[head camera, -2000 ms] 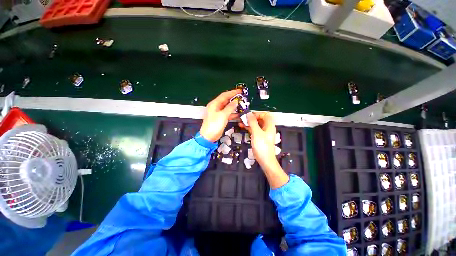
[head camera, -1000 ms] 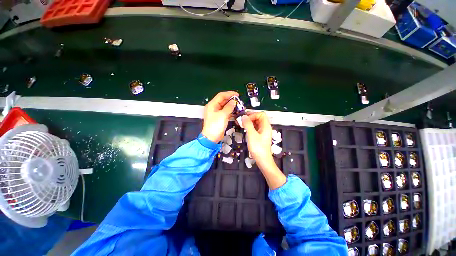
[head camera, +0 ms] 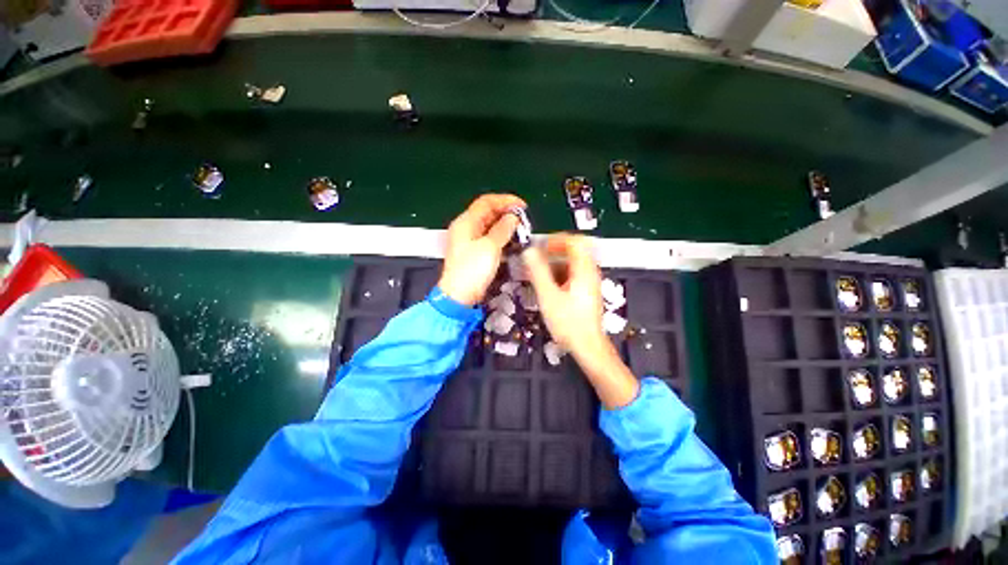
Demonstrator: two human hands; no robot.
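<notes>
My left hand (head camera: pixel 475 252) holds a small device housing (head camera: pixel 522 226) with a silver-white rim and dark inside, between thumb and fingers, above the far edge of the black near tray (head camera: pixel 514 464). My right hand (head camera: pixel 566 289) is close beside it on the right, its fingertips blurred near the housing's lower end. Whether the right fingers hold anything cannot be seen. Loose pale blocks (head camera: pixel 500 323) lie heaped in the tray under and between my hands. Two joined units (head camera: pixel 580 202) with pale ends lie on the belt just beyond.
The dark green belt (head camera: pixel 475 132) crosses the far side, with scattered modules and a pale edge rail. The right parts tray (head camera: pixel 785 388) holds rows of shiny housings. A white fan (head camera: pixel 94 386) stands at left. A pale post (head camera: pixel 884 199) slants at right. White ridged trays (head camera: pixel 978 375) are far right.
The housing stays in my left hand, now more upright. My right hand has shifted slightly and blurred. The units on the belt have moved right. A unit near my fingers earlier now lies clear on the belt.
</notes>
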